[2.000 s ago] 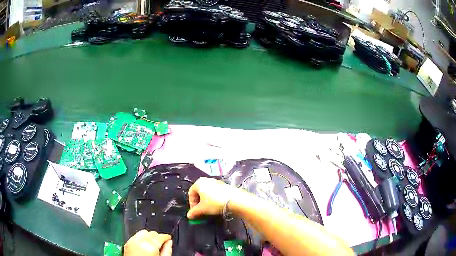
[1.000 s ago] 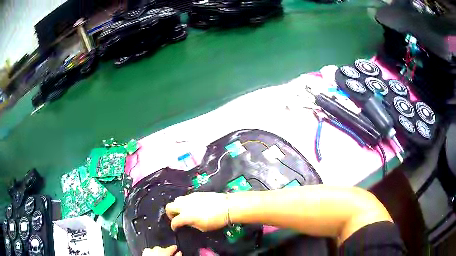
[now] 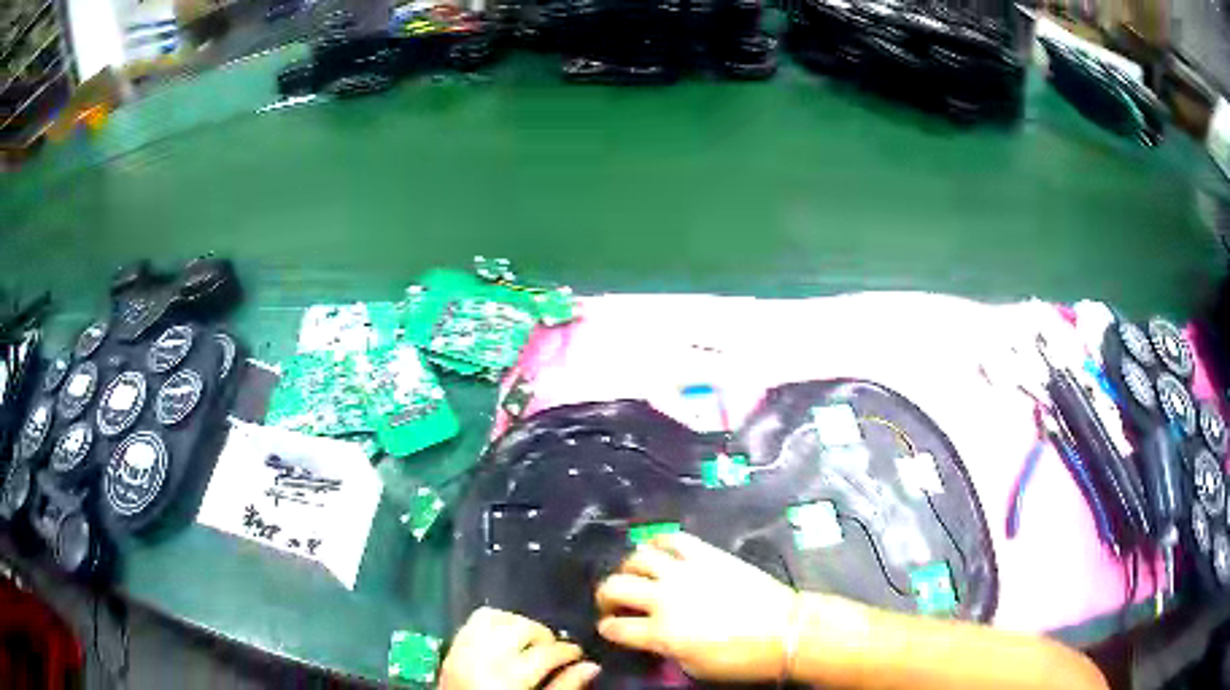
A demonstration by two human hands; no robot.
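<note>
The black lobed housing [image 3: 540, 485] lies open side up on the sheet at the bottom centre. Small green boards sit in its right lobe, such as one board [image 3: 815, 526], joined by thin wires. My right hand [image 3: 695, 607] is over the middle of the housing with fingers bent, just below a small green board [image 3: 654, 534]. My left hand [image 3: 510, 652] is at the housing's lower left edge, cut off by the frame's bottom, fingers curled. Whether either hand holds anything is hidden or too blurred to tell.
Larger green boards [image 3: 459, 330] are piled at left, above a white parts box [image 3: 290, 499]. Black drum pad tops with ringed circles [image 3: 135, 404] stand at far left. Blue-handled pliers [image 3: 1028, 483] and a black cylindrical tool [image 3: 1095, 452] lie at right. Black stacks [image 3: 917, 54] line the back.
The view has swung back from its tilt and shifted. My right hand was further left over the left lobe and is now nearer the housing's middle. More of my left hand shows.
</note>
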